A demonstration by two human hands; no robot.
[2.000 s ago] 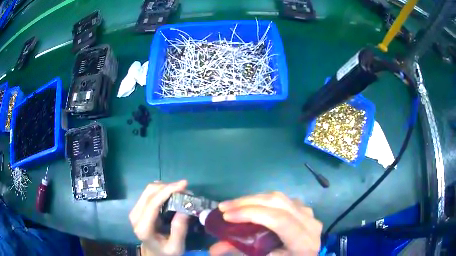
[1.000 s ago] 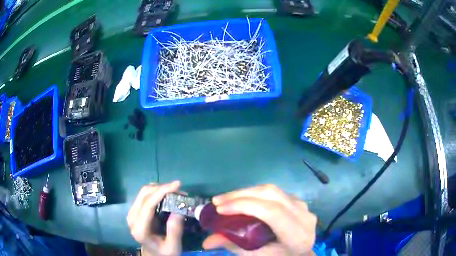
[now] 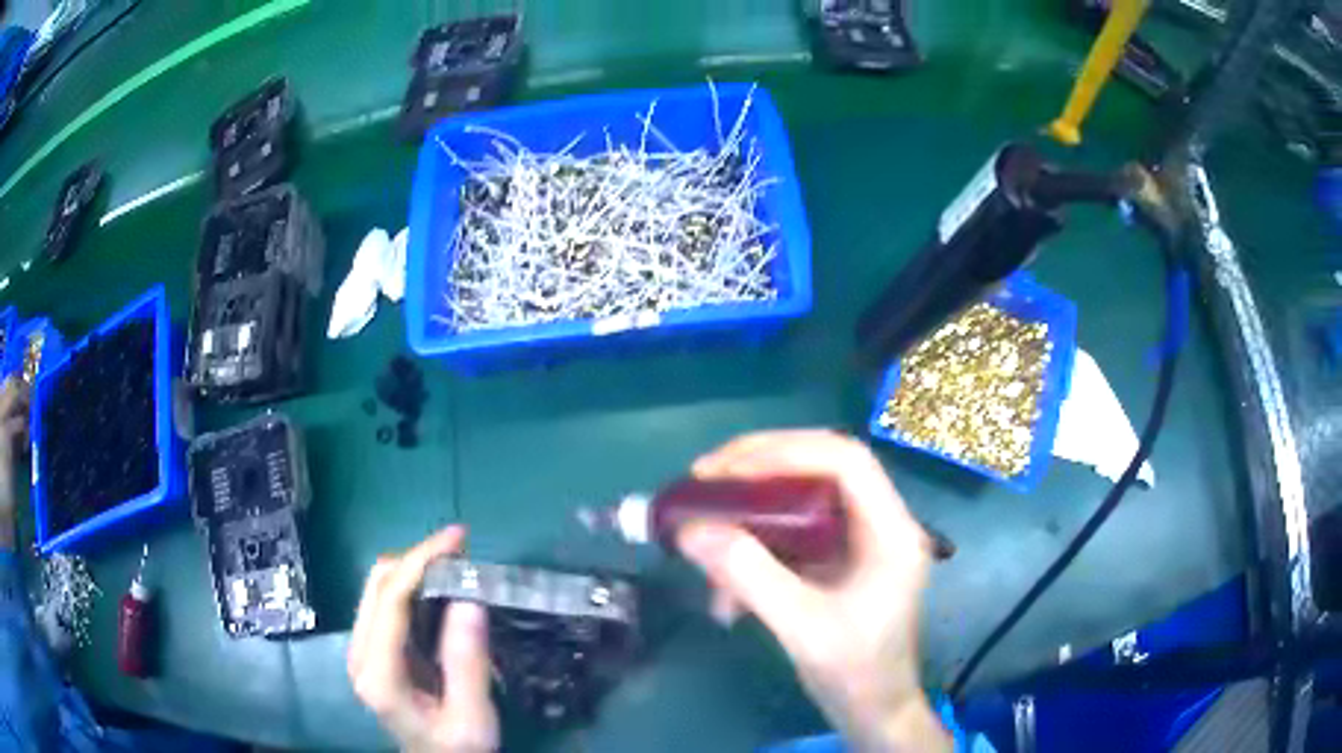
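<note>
My left hand [image 3: 420, 647] grips a black device housing [image 3: 552, 647] by its left end, low in the view. The housing's narrow greyish end face [image 3: 515, 589] with small holes faces up. My right hand [image 3: 824, 574] holds a dark red squeeze bottle [image 3: 758, 515] lying sideways, its white cap and blurred tip pointing left. The tip is above the housing and apart from it.
A large blue bin [image 3: 611, 340] holds white leads. A small blue bin [image 3: 1049, 397] holds gold parts under a hanging electric screwdriver [image 3: 957, 250]. More housings [image 3: 253, 522] and a left blue bin [image 3: 172, 427] stand left. Black bits [image 3: 400, 397] lie loose. Another person's hand [image 3: 12, 412] shows far left.
My right hand has lifted the bottle up and away from the end face. The housing has turned, showing more of its black body. A hand has appeared at the far left edge.
</note>
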